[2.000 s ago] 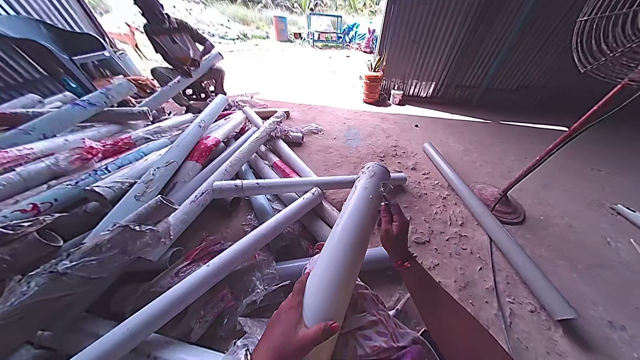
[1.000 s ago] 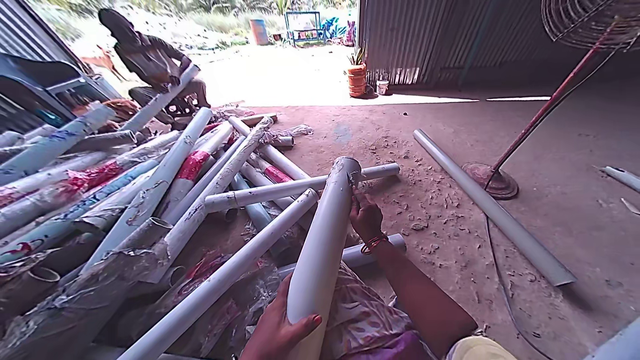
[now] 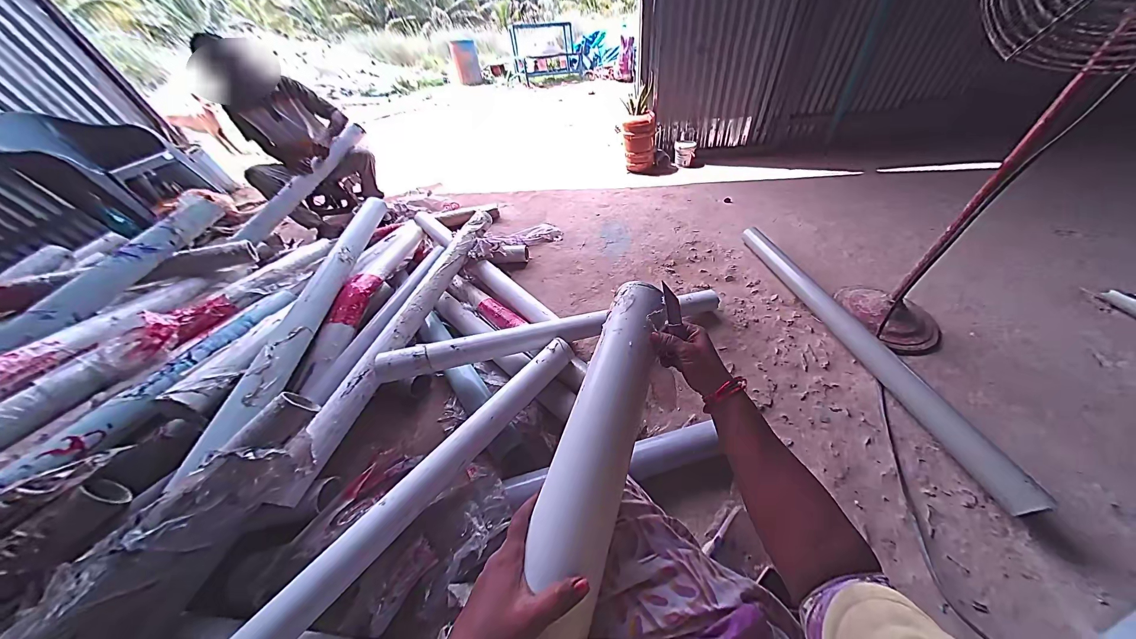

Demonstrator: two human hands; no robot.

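A thick, pale cardboard tube (image 3: 590, 444) slants up and away from my lap, its far end ragged with torn wrapping. Around its near end my left hand (image 3: 528, 577) is wrapped, thumb on top. My right hand (image 3: 690, 357) grips a dark blade (image 3: 672, 306), upright beside the right side of the tube's far end; its handle is hidden in my fingers. A thinner tube (image 3: 524, 335) lies crosswise behind the held tube, and another slim tube (image 3: 417, 488) slants along its left.
Wrapped tubes (image 3: 257, 373) are heaped on the left. A seated person (image 3: 288, 133) holds a tube beyond them. At right lie a long grey tube (image 3: 887, 364), a fan stand's round base (image 3: 887, 319) and a cable (image 3: 905, 497). Scraps litter the floor.
The view has shifted a little. My right hand stays near the tube's far end, and the blade now shows clearly above my fingers. My left hand still holds the near part.
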